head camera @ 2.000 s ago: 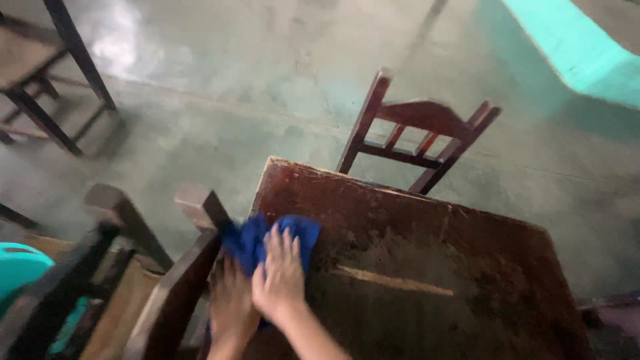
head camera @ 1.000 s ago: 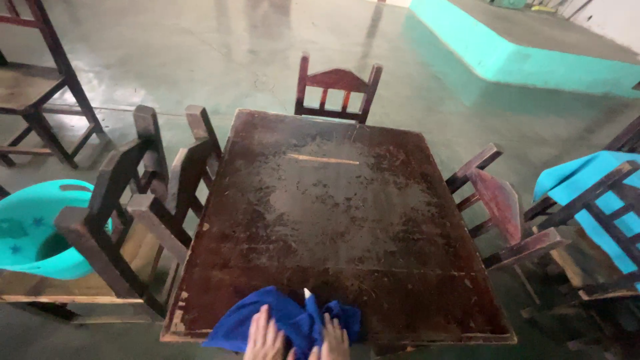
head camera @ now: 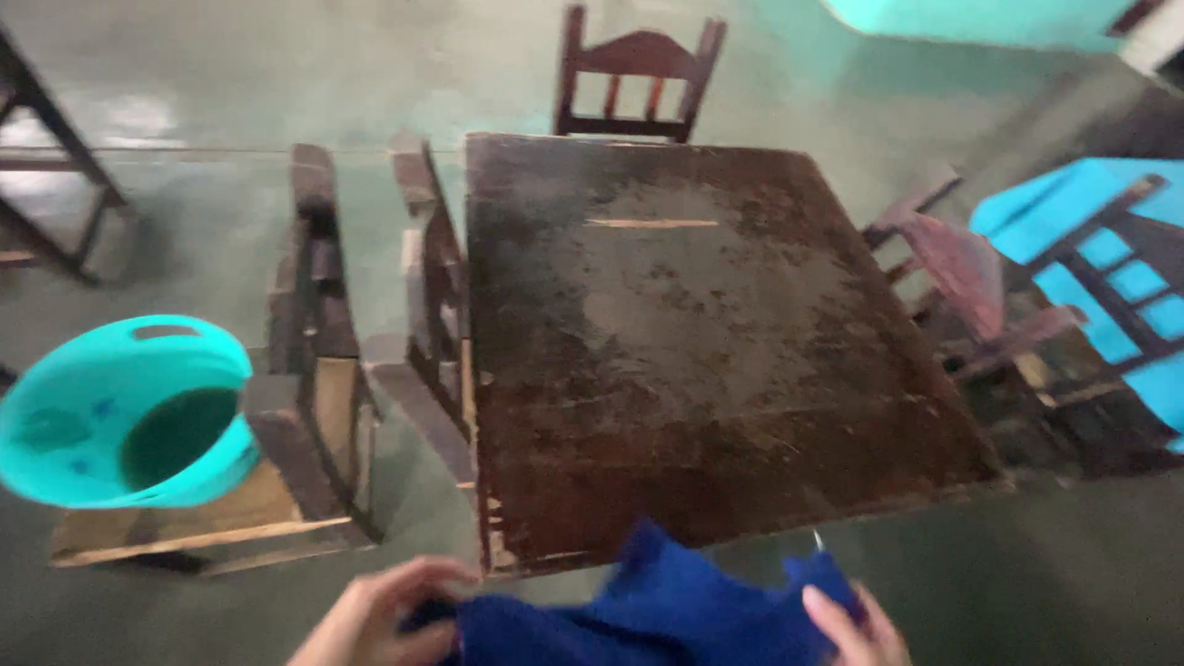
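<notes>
A blue cloth (head camera: pixel 675 601) is stretched between my two hands at the near edge of a worn dark wooden table (head camera: pixel 703 305). My left hand (head camera: pixel 398 610) grips its left end, beside the table's near left corner. The right end is pinched in my right hand (head camera: pixel 856 624), with the thumb on top; a small white tag or thread sticks up there. The cloth's lower part runs out of view. The tabletop bears scuffed patches and a pale scratch near its far side.
Wooden chairs stand at the far side (head camera: pixel 638 69), left (head camera: pixel 435 305) and right (head camera: pixel 962 268) of the table. A turquoise tub (head camera: pixel 185 416) with dark contents rests on another chair's seat (head camera: pixel 231 509) at the left. Bright blue fabric (head camera: pixel 1045 203) lies by a chair at the right.
Both hands pressed the blue cloth flat on the tabletop, first at the left side, then at the near edge. Now they hold it up between them, off the near edge.
</notes>
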